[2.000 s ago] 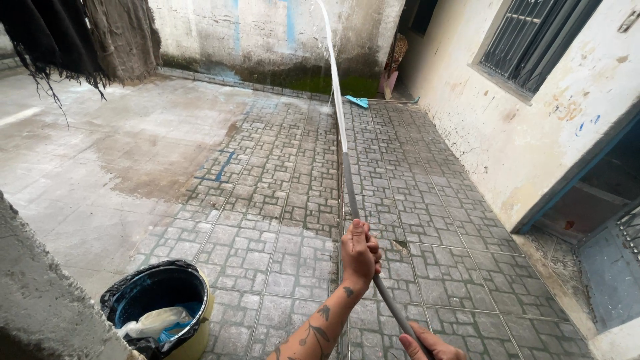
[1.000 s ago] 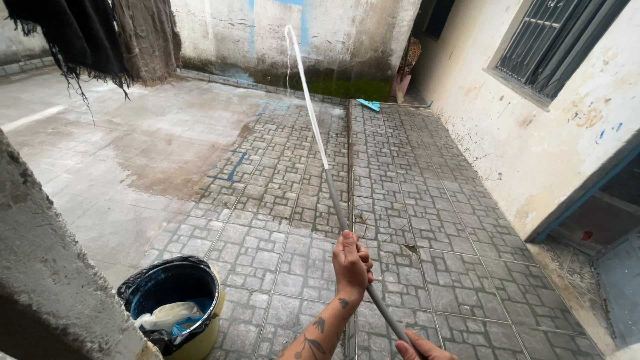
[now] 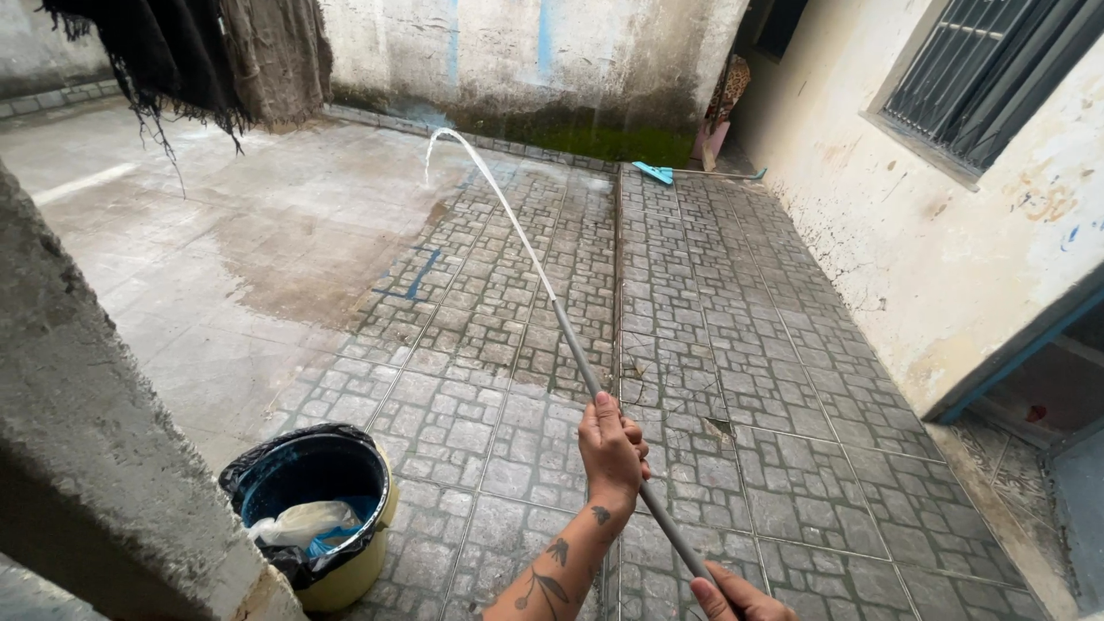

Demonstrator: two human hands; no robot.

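Note:
My left hand [image 3: 612,447] is closed around a grey hose [image 3: 576,347] a little below its open end, the thumb lying along the top. Lower down, at the bottom edge, my right hand [image 3: 733,595] grips the same hose, partly cut off by the frame. A stream of water [image 3: 509,203] leaves the hose tip, arcs up and to the left, and falls over the far paving. Part of the patterned tile floor [image 3: 483,341] and the concrete beside it look dark and wet.
A bin with a black liner [image 3: 358,565] holding plastic bags stands at lower left, beside a rough concrete pillar [image 3: 95,379]. Dark fringed cloth [image 3: 172,52] hangs at upper left. A light-blue broom head [image 3: 653,172] lies near the mossy wall [image 3: 595,138]. A barred window [image 3: 957,69] is at right.
The hose tip and water stream have swung left and lower; the stream now ends over the paving left of the blue broom head. Both hands have kept their hold on the hose.

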